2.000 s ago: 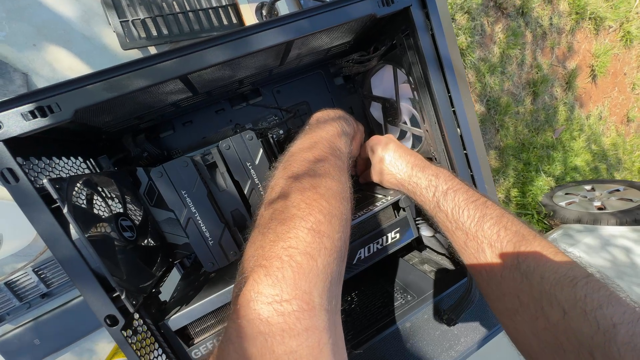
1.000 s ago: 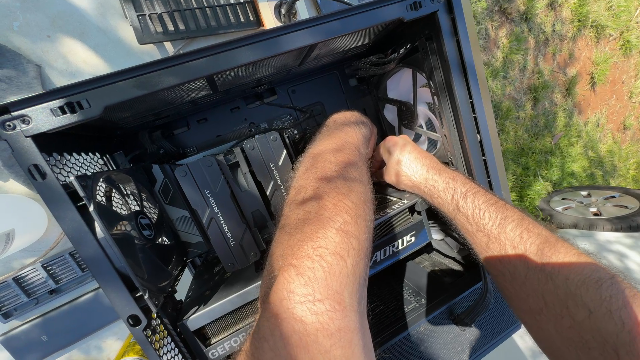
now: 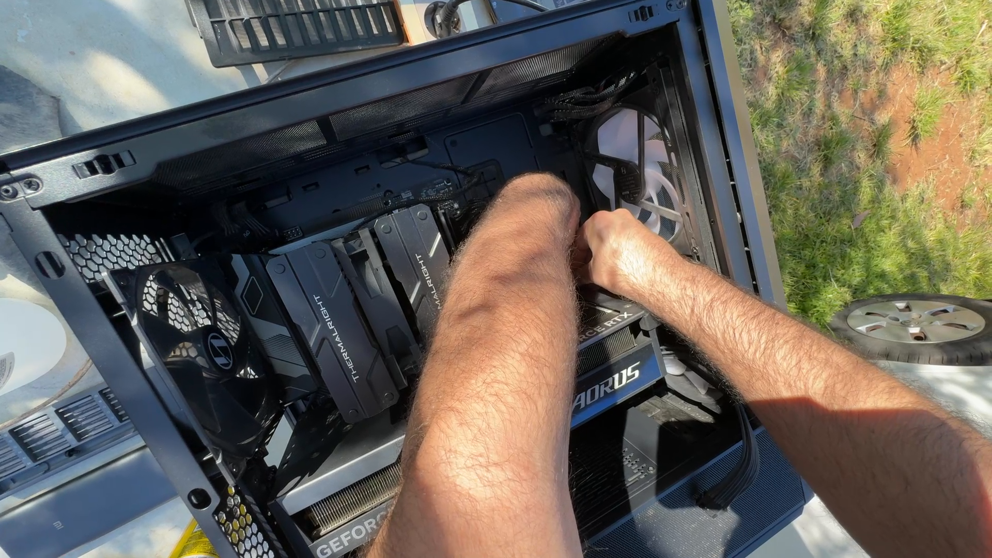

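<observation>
Both my hands reach into an open black computer case [image 3: 310,101]. My left hand [image 3: 546,190] is bent down behind its wrist, its fingers hidden. Close beside it, my right hand [image 3: 616,252] has its fingers curled inward; whatever lies between them cannot be seen. Below the hands is an Aorus graphics card [image 3: 620,384]. A Thermalright CPU cooler [image 3: 333,333] stands left of my left forearm, and a black rear fan [image 3: 205,353] sits at the case's left end. Just beyond my right hand is a front fan with pale blades [image 3: 635,163].
A black slotted panel [image 3: 302,31] lies behind the case. Black cables [image 3: 732,473] hang at the lower right inside it. A wheel with a tire [image 3: 914,325] is at the right, by grass [image 3: 821,194]. A white round object [image 3: 27,345] is at the left edge.
Both hands stay at about the same spot inside the case, close together. The view has shifted slightly.
</observation>
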